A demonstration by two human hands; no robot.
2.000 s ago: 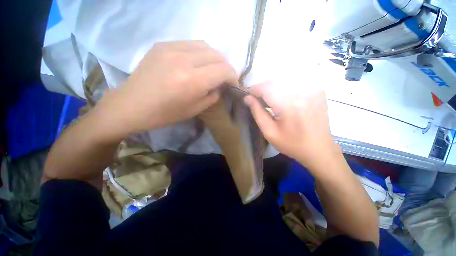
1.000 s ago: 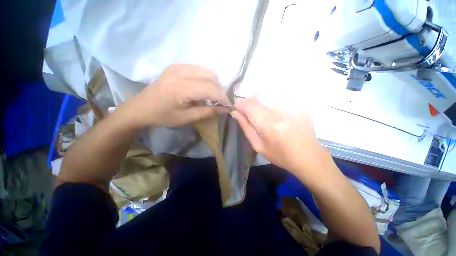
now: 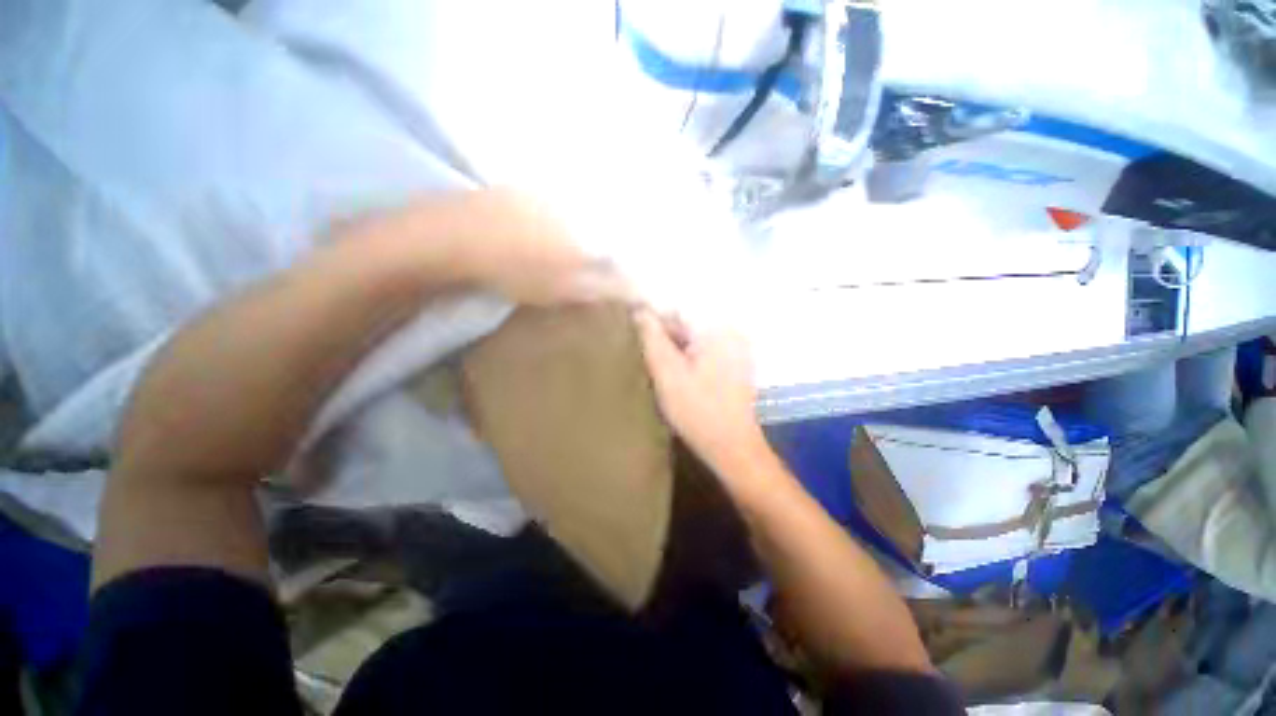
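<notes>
A khaki piece with a pointed lower end [image 3: 581, 441] hangs from my hands over my lap. My left hand [image 3: 525, 252] is blurred and partly lost in glare; its fingers are at the top edge of the piece. My right hand [image 3: 700, 371] pinches the same top edge from the right, close to the left fingertips. White fabric [image 3: 210, 154] spreads from the upper left under my left forearm. The sewing machine head [image 3: 756, 84] stands beyond my hands; strong glare hides the needle area.
The white machine table [image 3: 924, 308] has a ribbed front edge. Below it at the right, a white bundle with a tan band [image 3: 980, 490] lies in a blue bin. Khaki pieces [image 3: 350, 636] lie low at the left, and more lie low at the right.
The view has swung to the right. The khaki piece now shows its broad tan face instead of narrow folded edges. Both hands still meet at its top.
</notes>
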